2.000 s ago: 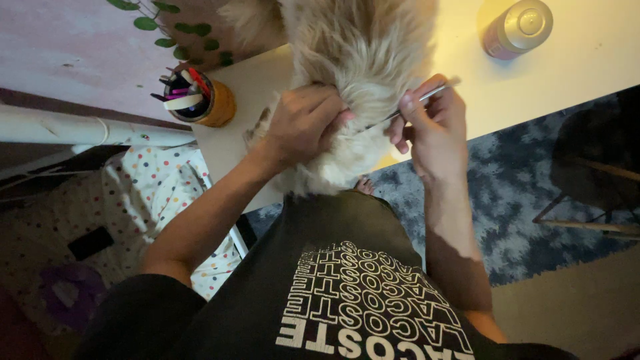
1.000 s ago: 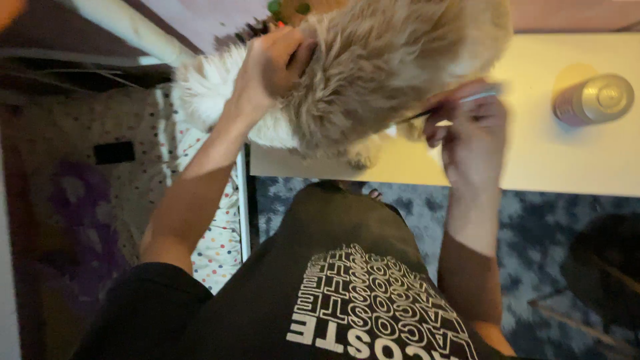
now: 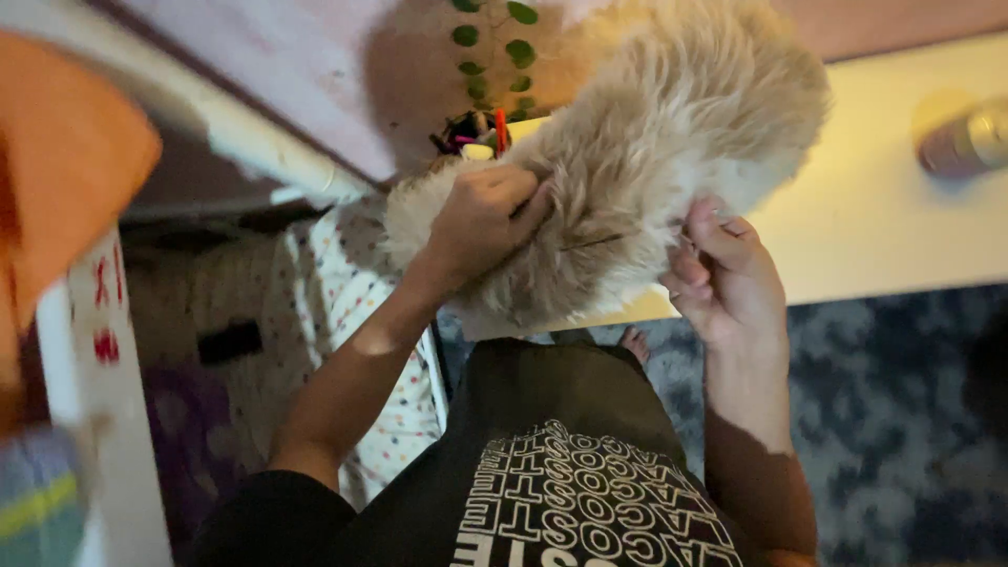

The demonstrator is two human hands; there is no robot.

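A long-haired, beige and cream furry thing [image 3: 669, 118] lies across the table; whether it is an animal or a piece of fur I cannot tell. On its left part, my left hand [image 3: 484, 224] pinches a tuft of the fur between thumb and fingers. My right hand [image 3: 728, 268] is at its right lower edge, fingers curled around a slim metal tool, mostly hidden by the fingers. A thin dark length [image 3: 594, 240], seemingly the tool's far end, shows against the fur between my hands.
A white table [image 3: 890, 236] bears a can [image 3: 965, 146] at the right. A cup of pens [image 3: 472, 138] stands behind the fur, near a hanging leafy vine [image 3: 520, 53]. A dotted cloth [image 3: 402, 402] and a white post [image 3: 102, 394] are at the left; a blue-grey rug [image 3: 866, 378] lies below.
The furry thing now reaches further to the right over the table than two seconds ago. My left hand is on the fur in all the frames. The view has shifted.
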